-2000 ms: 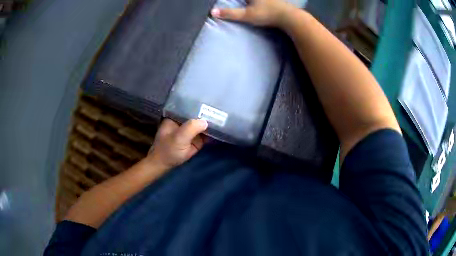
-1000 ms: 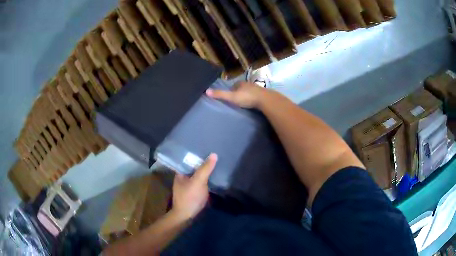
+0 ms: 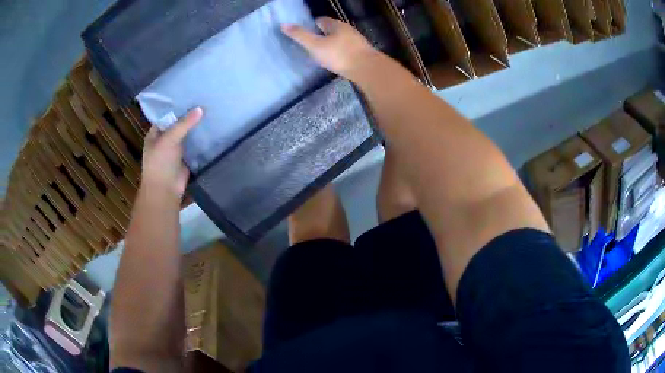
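Note:
A bagged product (image 3: 240, 80), grey-silver in a frosty sleeve, lies between two black foam end caps, one at the upper left (image 3: 164, 33) and one at the lower right (image 3: 292, 153). My left hand (image 3: 169, 149) grips its near left end, thumb on top beside a small white label. My right hand (image 3: 332, 47) grips the far end, thumb on top. The fingers beneath are hidden. The stack is held in the air over the row of open cartons (image 3: 80, 167).
The carton row curves from lower left to upper right. A brown box (image 3: 222, 299) stands on the floor below my left forearm. A pink-seated stool (image 3: 73, 317) is at lower left. More cartons (image 3: 565, 193) and the green bench edge (image 3: 634, 280) are at right.
Both hands have carried the stack up and to the left, over the cartons. More of the lower right foam and my legs now show.

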